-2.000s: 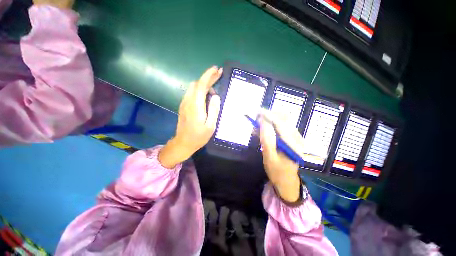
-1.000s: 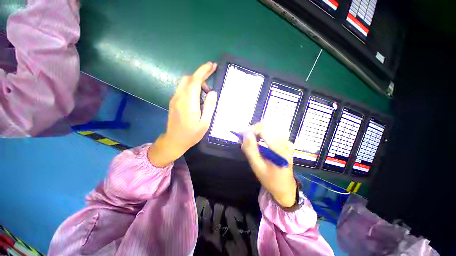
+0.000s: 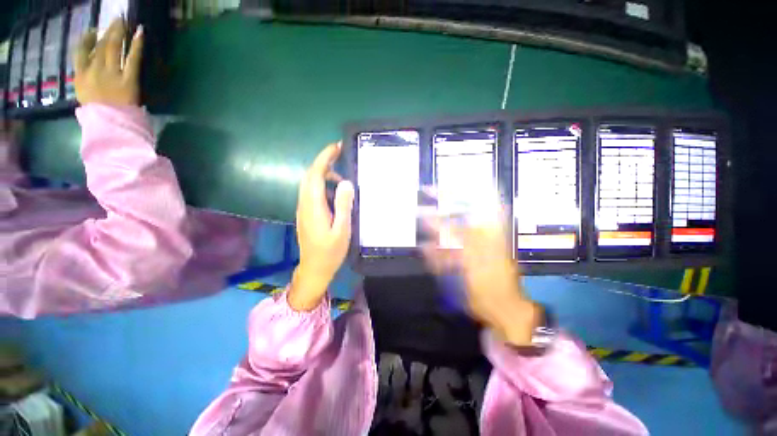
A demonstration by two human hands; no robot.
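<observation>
A black phone tray [image 3: 545,117] lies on the green bench with several lit smartphones side by side. The leftmost phone [image 3: 388,194] has a nearly blank white screen; the others show text rows, some with orange or red bars. My left hand [image 3: 322,226] is at the tray's left end, fingers apart, the fingertips against or just beside its edge. My right hand [image 3: 481,264] is blurred over the second phone [image 3: 465,157] and hides its lower part. A blurred blue pen [image 3: 451,294] shows in my right hand.
A long dark tray or rest [image 3: 477,30] runs along the back of the bench [image 3: 256,94]. At left, another person's hand [image 3: 109,68] is on a second phone tray. Yellow clips [image 3: 695,281] and a white cable are at the front edge. A pink sleeve shows at far right.
The view has turned and shifted, so the tray now looks level and the neighbour's tray shows at left. My right hand has moved from the leftmost phone to over the second.
</observation>
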